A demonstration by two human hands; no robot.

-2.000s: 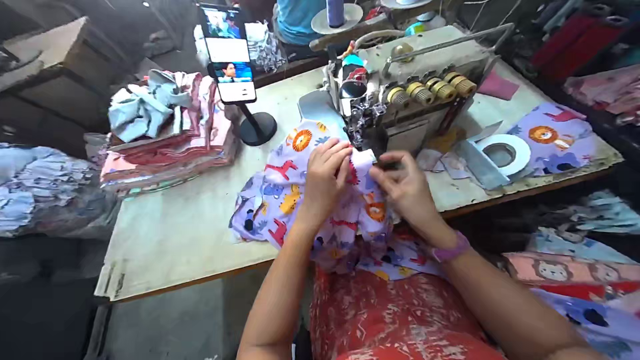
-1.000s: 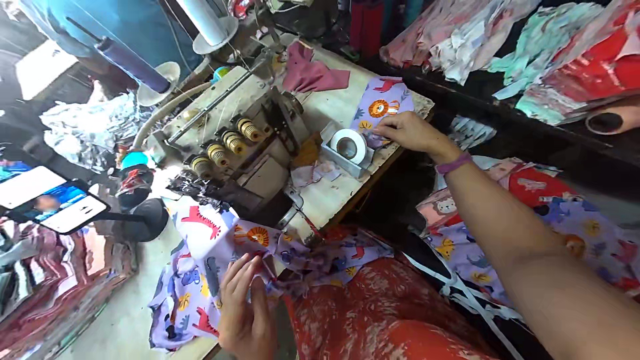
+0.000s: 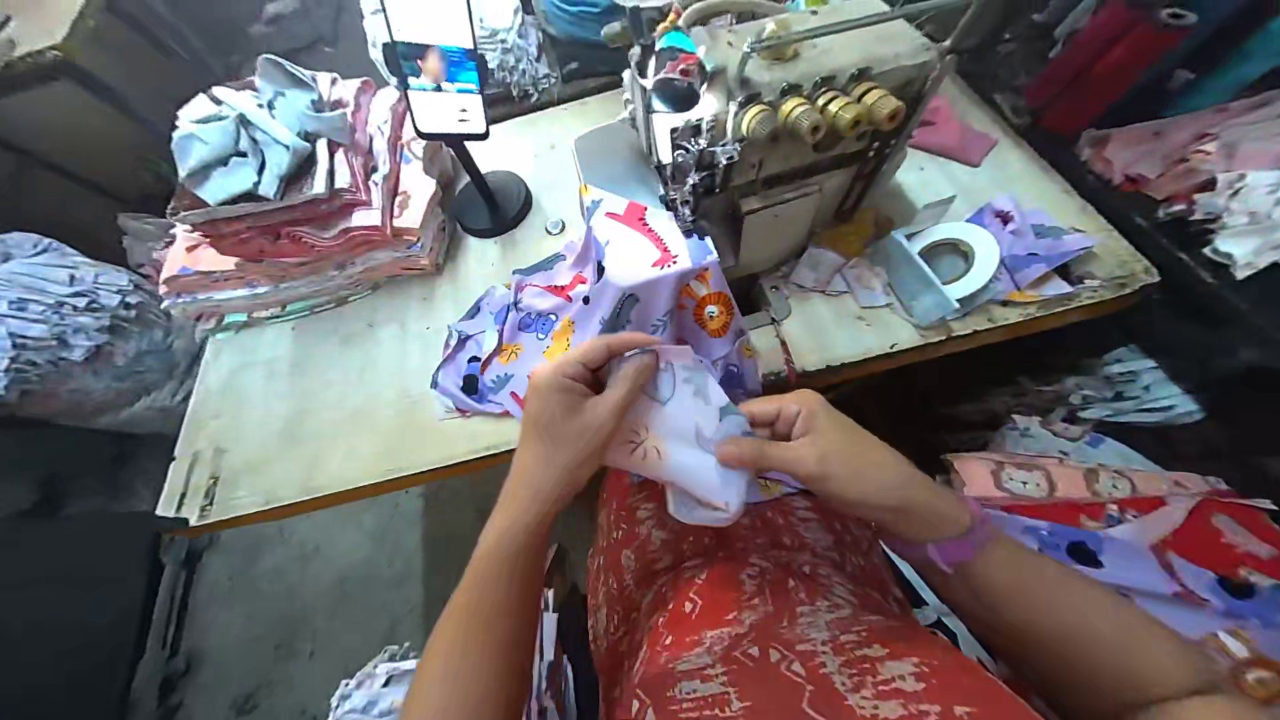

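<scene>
My left hand [image 3: 585, 405] pinches the upper left edge of a small pale fabric piece [image 3: 680, 440], its faint print showing. The thumb and fingers of my right hand [image 3: 805, 445] hold the same piece at its right side. Behind my hands, purple animal-print fabric [image 3: 620, 290] lies bunched on the sewing table [image 3: 350, 420] and reaches up to the needle area of an industrial sewing machine [image 3: 780, 180]. Part of that fabric hangs over the table's front edge, above my lap. Whether the small piece is joined to it, I cannot tell.
A phone on a stand [image 3: 490, 200] and a stack of cut fabric [image 3: 300, 240] are at the left. Right of the machine sit a white tape roll [image 3: 955, 262] in a metal holder, purple scraps [image 3: 1030, 245] and a pink cloth [image 3: 950, 130]. More fabric lies at the lower right.
My right hand has come back from the purple scraps by the tape roll and now holds the small pale piece with my left hand. The view has swung back left.
</scene>
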